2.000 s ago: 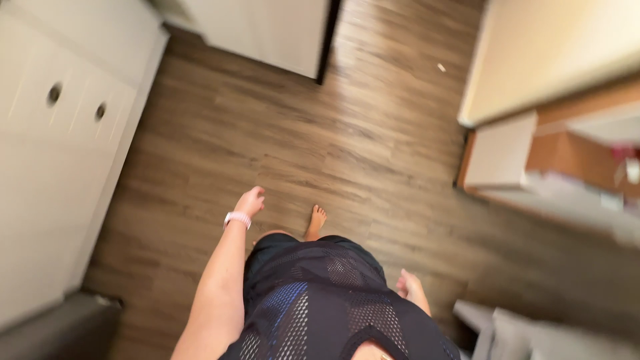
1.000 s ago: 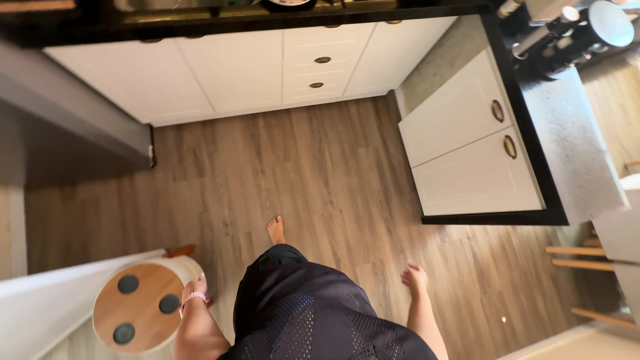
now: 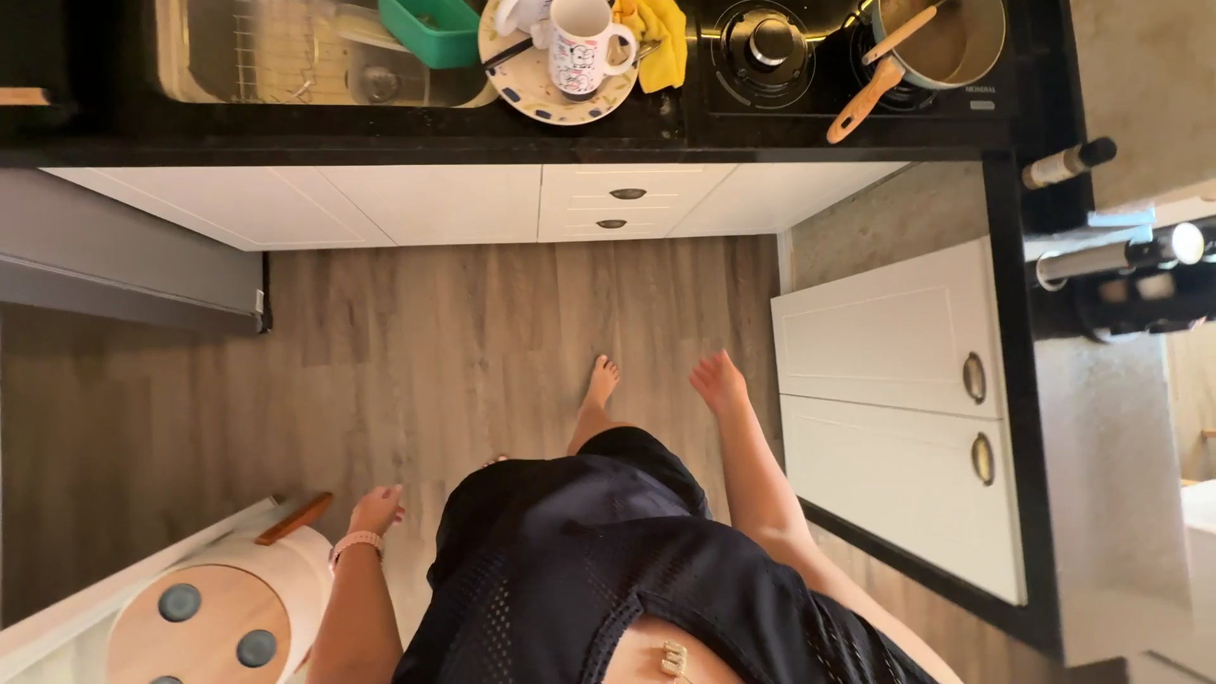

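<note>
My left hand [image 3: 377,510], with a pink band at its wrist, hangs low over the floor with nothing in it, fingers a little curled. Nearest to it is a round white stand [image 3: 306,541] with a wooden lid [image 3: 214,622] bearing dark discs. My right hand [image 3: 719,382] is held forward over the floor, empty, fingers loosely extended, left of the white cabinet doors [image 3: 893,328]. Ahead on the black counter a patterned mug [image 3: 579,59] stands on a plate [image 3: 554,106], beside a yellow cloth [image 3: 663,43] and a green container [image 3: 437,36].
A sink [image 3: 204,57] holds a wire rack at the far left. On the gas cooktop [image 3: 727,90], a pot [image 3: 978,43] has a wooden handle [image 3: 864,100]. A bottle [image 3: 1062,164] stands at the right counter. A grey appliance [image 3: 133,252] juts in from the left.
The view has moved forward, bringing the sink, dishes and cooktop into sight. My right hand has swung forward. My left hand, over the round stand a second ago, is now beside it over the floor.
</note>
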